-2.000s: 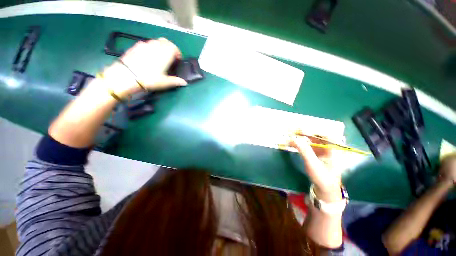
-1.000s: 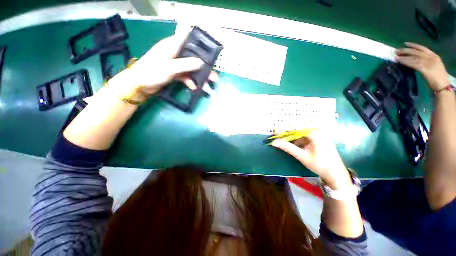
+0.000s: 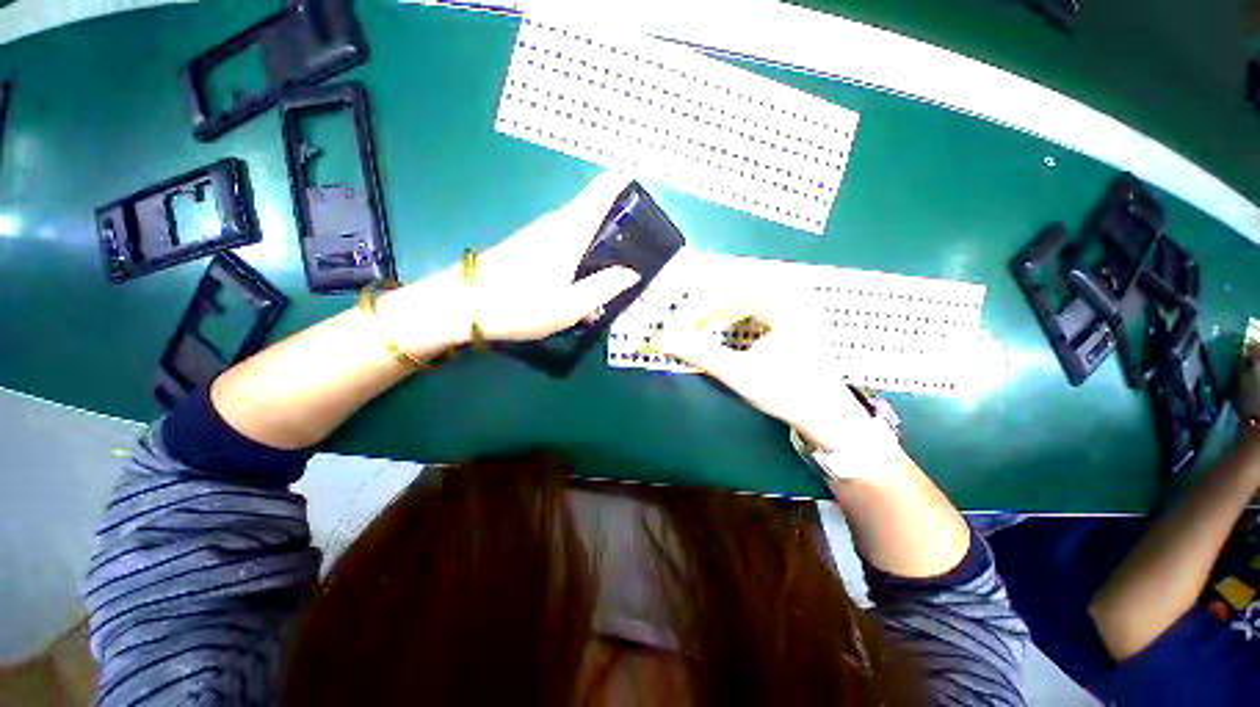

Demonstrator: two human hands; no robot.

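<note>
My left hand (image 3: 553,283) holds a black phone housing (image 3: 638,238) at a slant, thumb across its face, above the bench. My right hand (image 3: 746,345) is beside it over the near adhesive sheet (image 3: 905,329), fingers bent towards the housing. Something yellowish shows at its fingertips in the glare; the tweezers cannot be made out clearly. The near sheet has rows of small dark marks and is partly covered by my right hand. A second dotted sheet (image 3: 677,118) lies behind it.
Several black housings lie at the left, one of them a frame (image 3: 336,187). More housings are piled at the right (image 3: 1071,307). A pale rail (image 3: 953,83) runs along the back of the green bench. A neighbour's arm (image 3: 1175,553) is at the right edge.
My left hand has brought the housing right and down, close to the near sheet. My right hand has moved left towards it. The neighbour's hand has withdrawn from the right pile.
</note>
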